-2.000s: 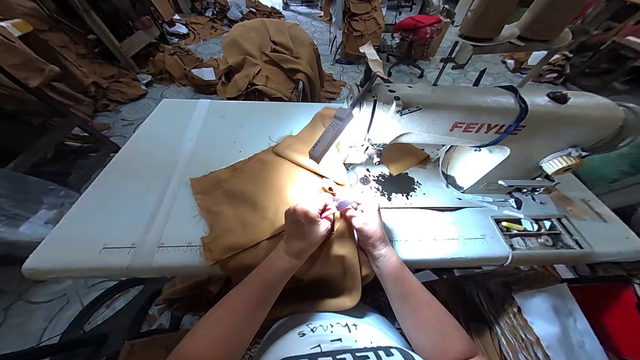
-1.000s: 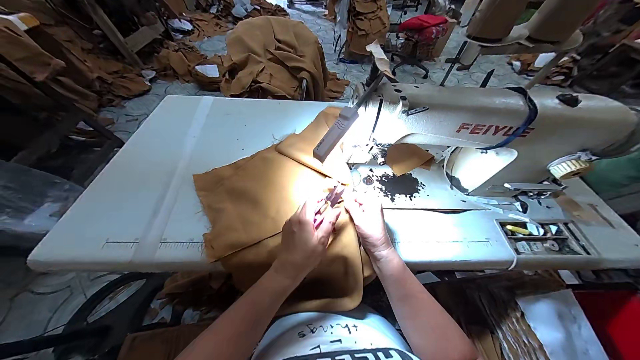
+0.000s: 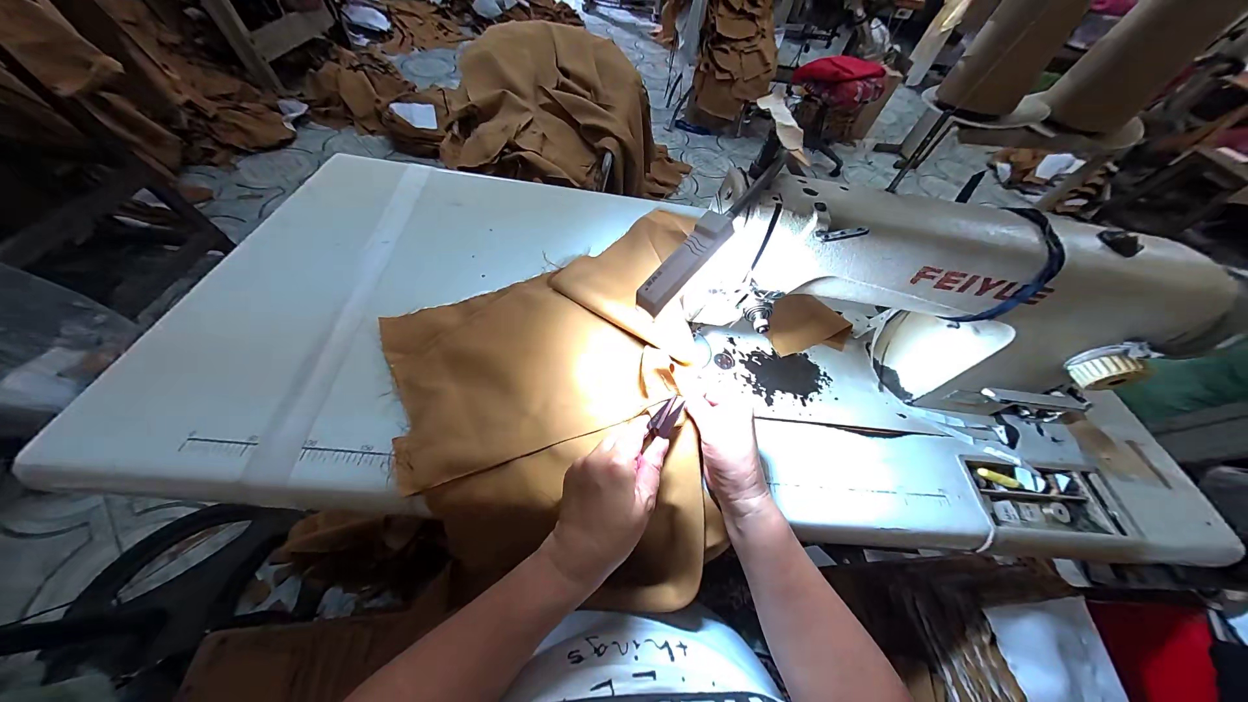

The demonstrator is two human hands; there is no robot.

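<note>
A brown fabric piece lies on the white sewing table and hangs over its front edge. Near the needle area of the Feiyue sewing machine, my left hand grips a small dark tool, which looks like thread snips, with its tip at the cloth. Beside it on the right, my right hand pinches the fabric's edge; its fingertips are washed out by the lamp. A grey lamp bar hangs above the cloth.
A small brown fabric scrap rests on the machine bed by a dark worn patch. At the right, a recessed tray holds bobbins and small items. Behind the table stands a heap of brown cloth. Thread cones rise at the back right.
The dark tool now shows in my left hand with its tip at the fabric; two seconds ago both hands were close together at the cloth. My right hand has stayed by the fabric's edge.
</note>
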